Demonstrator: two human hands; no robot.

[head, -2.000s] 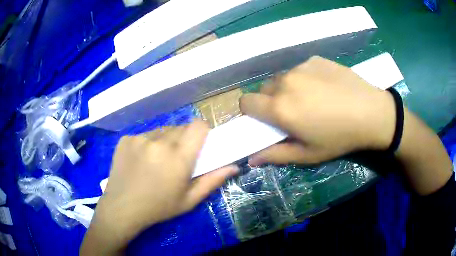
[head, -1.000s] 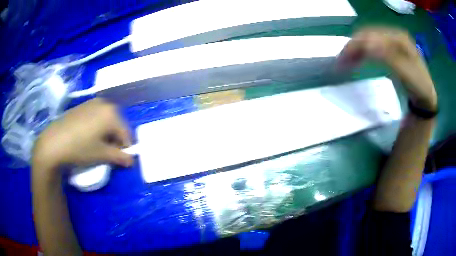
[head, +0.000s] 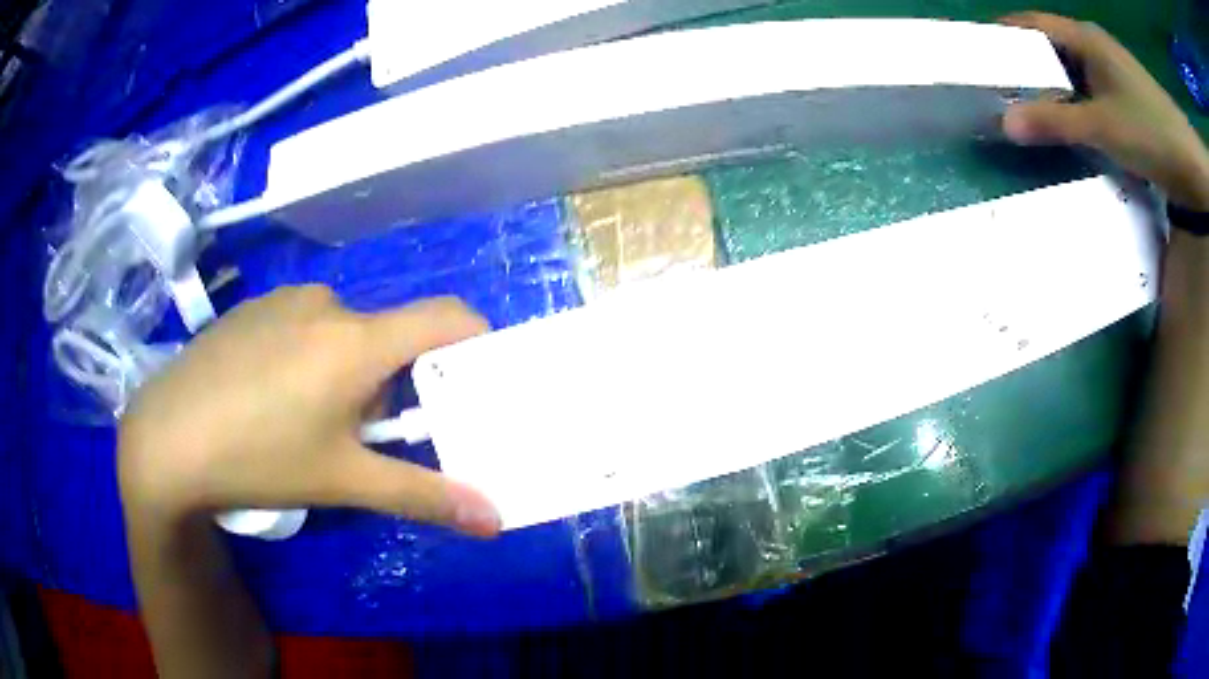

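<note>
The nearest white power strip (head: 782,358) lies with its plain broad face up across the blue sheeting and green mat. My left hand (head: 298,411) holds its cord end, thumb and fingers on either side of the cord. A second strip (head: 663,80) stands on its long edge behind it. My right hand (head: 1107,106) grips that strip's far right end. A white plug (head: 263,521) shows partly under my left hand. Coiled cords in clear plastic (head: 126,272) lie at the left.
A third white strip (head: 491,27) lies at the back, cut off by the top edge. Clear tape (head: 709,531) covers the seam between blue and green. A brown patch (head: 646,226) shows between the strips. Something red (head: 100,637) is below the bench edge at bottom left.
The nearest strip, turned face-on since the first frame, has shifted right and nearer. My left hand has moved from its cord onto its end. My right hand has closed on the second strip's end.
</note>
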